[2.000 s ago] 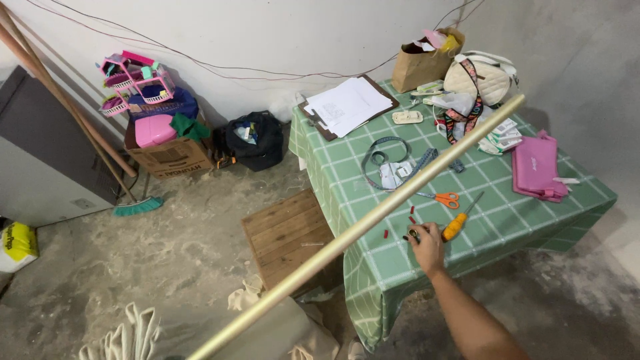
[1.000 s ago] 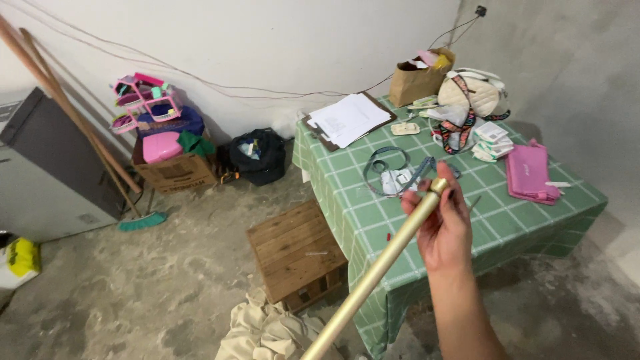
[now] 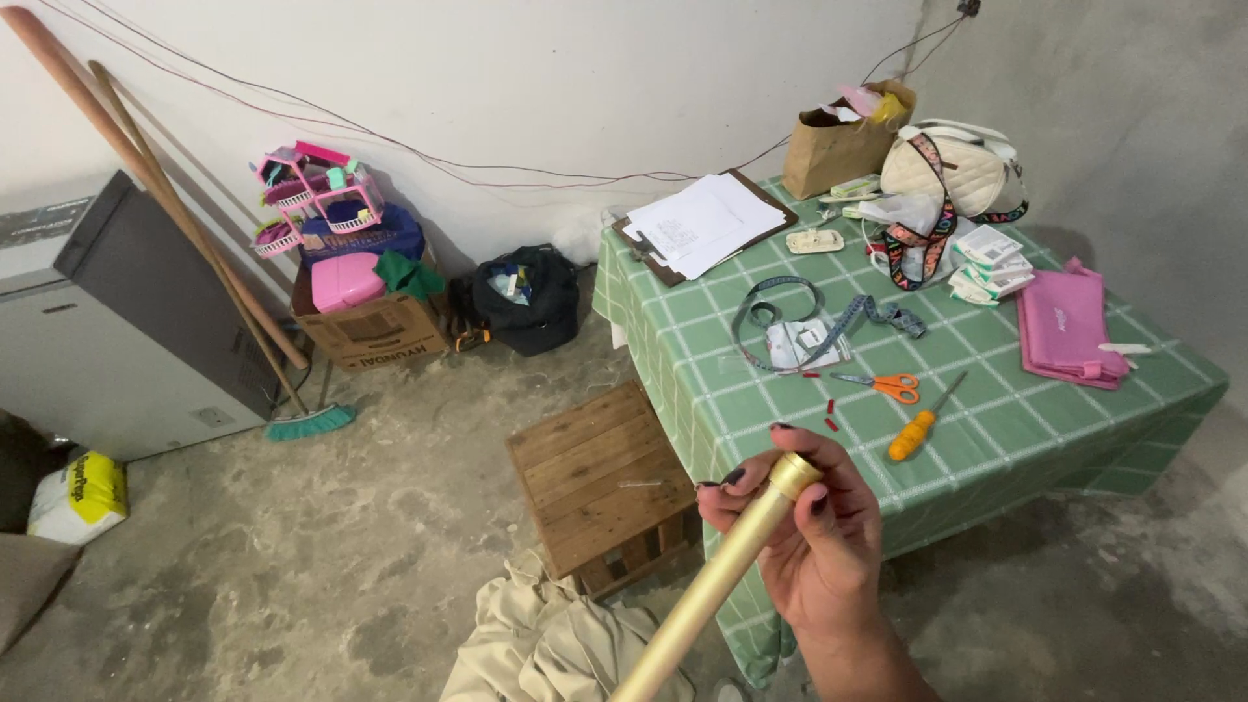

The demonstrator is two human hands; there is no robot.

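Note:
My right hand (image 3: pixel 814 531) holds the upper end of a gold-coloured metal tube (image 3: pixel 717 575), its fingers around the ringed open end. The tube slants down to the bottom edge, where its lower end is out of view. My left hand is not visible. Beyond the hand, on the checked green tablecloth (image 3: pixel 955 429), lie a screwdriver with a yellow-orange handle (image 3: pixel 914 436), orange-handled scissors (image 3: pixel 894 388), small red pieces (image 3: pixel 831 424), a coiled tape measure (image 3: pixel 738 327) and a small plastic packet (image 3: pixel 804 343). Cream fabric (image 3: pixel 556 643) is bunched left of the tube.
A wooden crate (image 3: pixel 595 468) stands against the table's left side. Farther back on the table are a clipboard with papers (image 3: pixel 707 224), a paper bag (image 3: pixel 829 156), a quilted bag (image 3: pixel 946 175), small boxes (image 3: pixel 990 263) and a pink pouch (image 3: pixel 1063 327). A broom (image 3: pixel 310 422) leans left.
My right hand was low over the tabletop two seconds ago, by the screwdriver; one second ago it was at the tube's end, where it still is. The tube's end is lower in view than at first.

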